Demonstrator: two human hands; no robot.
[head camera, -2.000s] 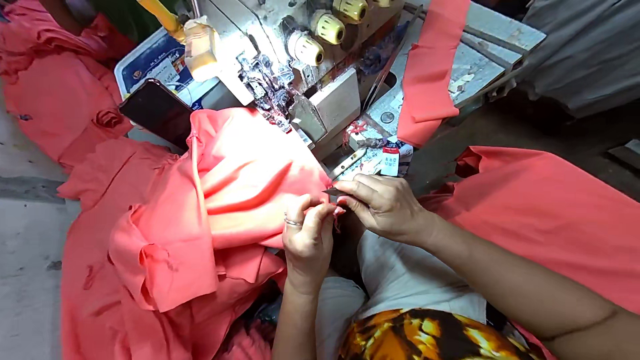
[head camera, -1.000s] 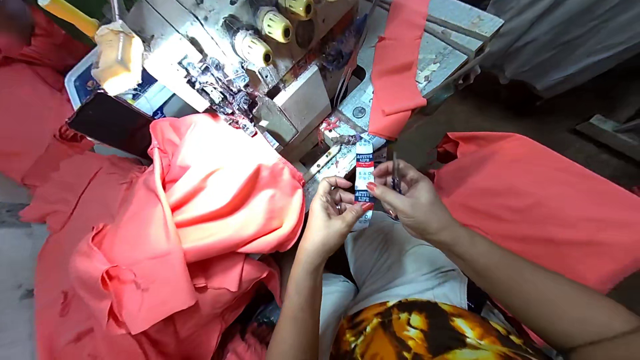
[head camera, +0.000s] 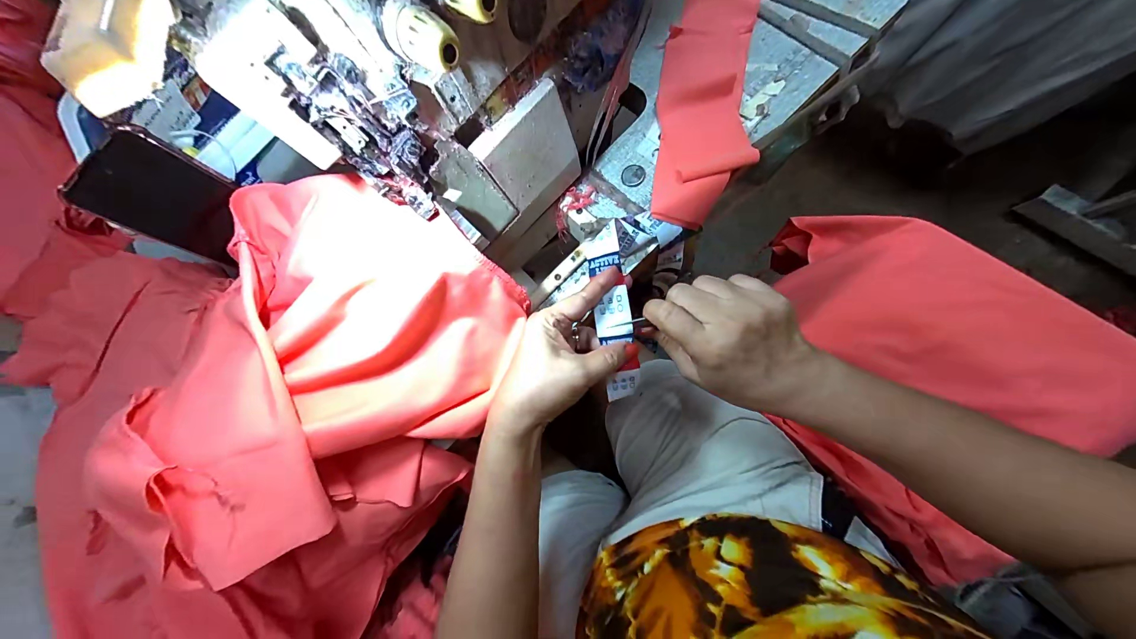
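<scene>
My left hand (head camera: 564,355) pinches a strip of printed garment labels (head camera: 612,306) between thumb and fingers, over my lap. Close on its right, my right hand (head camera: 723,333) is closed around a small dark tool with a thin metal tip (head camera: 635,325), and the tip lies across the strip; what kind of tool it is cannot be told. The upper end of the strip is near the edge of the machine table. Bunched coral fabric (head camera: 382,311) with a stitched edge lies just left of my left hand, brightly lit under the sewing machine (head camera: 355,115).
A phone (head camera: 151,191) leans at the left beside a plastic tray (head camera: 71,124). A coral fabric strip (head camera: 706,115) hangs over the table (head camera: 781,84). More coral fabric (head camera: 941,328) spreads at my right. Coral pieces pile up at the far left.
Two seconds ago both hands were at the edge of the coral fabric. My left hand has since taken hold of the label strip, and the dark tool's tip now lies across it.
</scene>
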